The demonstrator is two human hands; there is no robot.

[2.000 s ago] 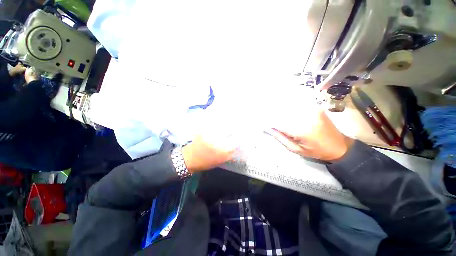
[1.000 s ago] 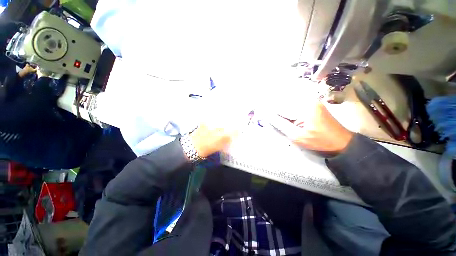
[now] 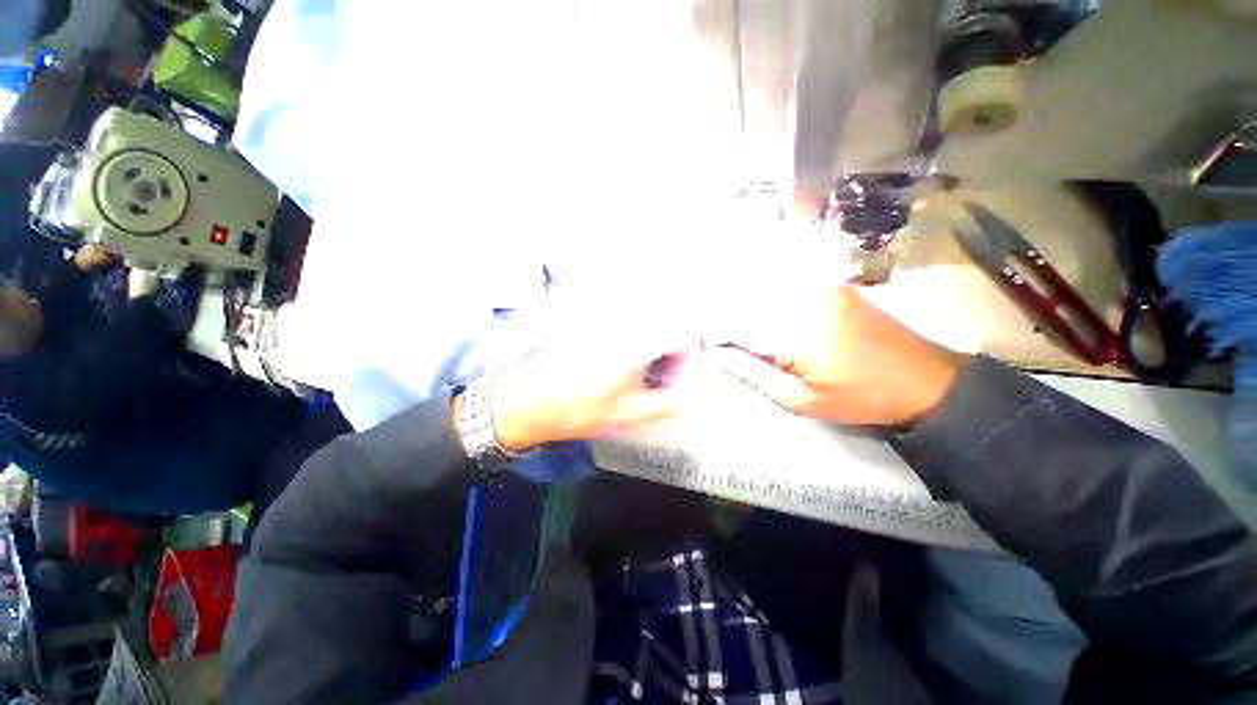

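Observation:
A pale, overexposed garment (image 3: 414, 207) spreads over the machine table, its left edge light blue. A small blue patch (image 3: 547, 277) shows on it. My left hand (image 3: 586, 393), with a metal watch at the wrist, lies at the near edge of the cloth, a small dark spot by its fingers. My right hand (image 3: 869, 361) is just to its right, fingers pointing left toward the left fingertips. Glare washes out both sets of fingertips, so what they pinch is hard to tell. The machine head (image 3: 855, 97) stands behind the right hand; its needle area is blurred by glare.
Red-handled snips (image 3: 1055, 303) and black-handled scissors (image 3: 1147, 331) lie right of my right hand. A fringed light blue bundle (image 3: 1213, 296) is at the far right. Another machine (image 3: 172, 193) and a person in dark clothing (image 3: 124, 400) are at left. Ruler marks (image 3: 813, 489) run along the table's front edge.
My left hand moved a little toward the right hand, and the fingertips are now close together. The view has shifted, so the machine head appears further left. The small blue patch appears lower and further left.

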